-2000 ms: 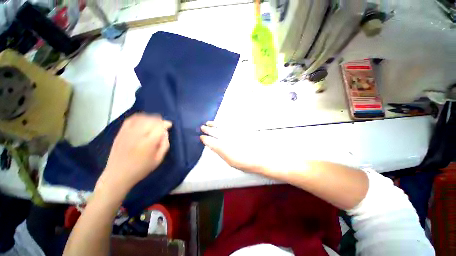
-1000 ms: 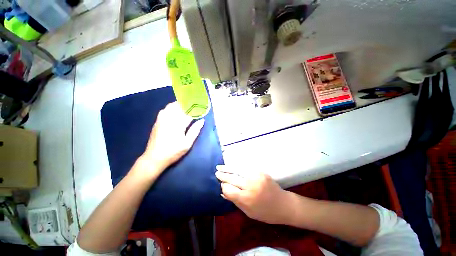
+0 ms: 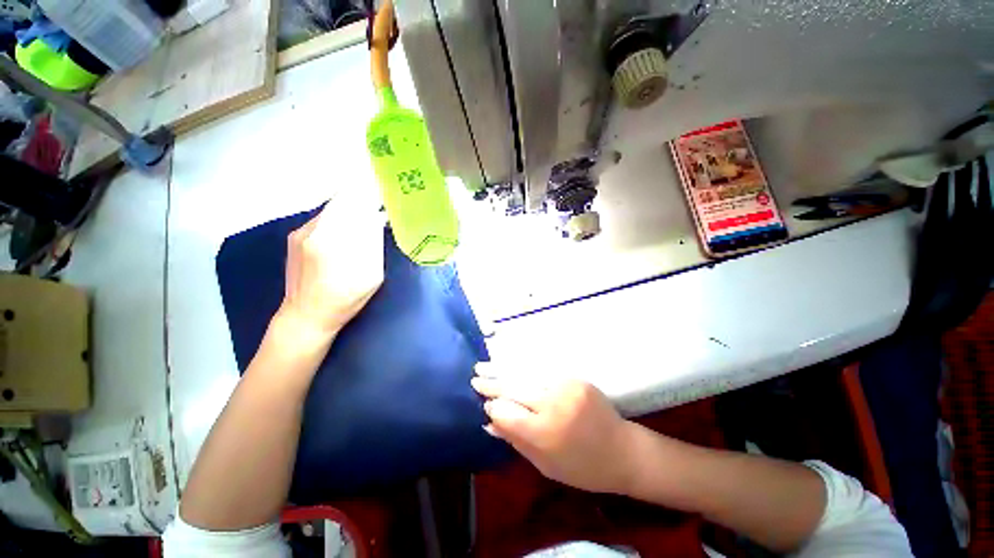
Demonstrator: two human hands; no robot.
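A navy fabric panel lies on the white table left of the lit needle area, its near part reaching over the table's front edge. My left hand lies on the panel's upper part, fingertips partly washed out by the light. My right hand pinches the panel's right edge near the table front. The sewing machine head stands above the panel's far right corner. A lime-green tag hangs over the panel, hiding part of it. The presser foot and needle are blurred by glare.
A smartphone lies on the machine bed, with dark snips beside it. A black bag hangs at the right, above an orange basket. A red basket is below the table. A yellowish machine part is at the left.
The panel has moved from spread out at the left to beside the needle area. My left hand has since slid slightly left on it. My right hand stays at its right edge.
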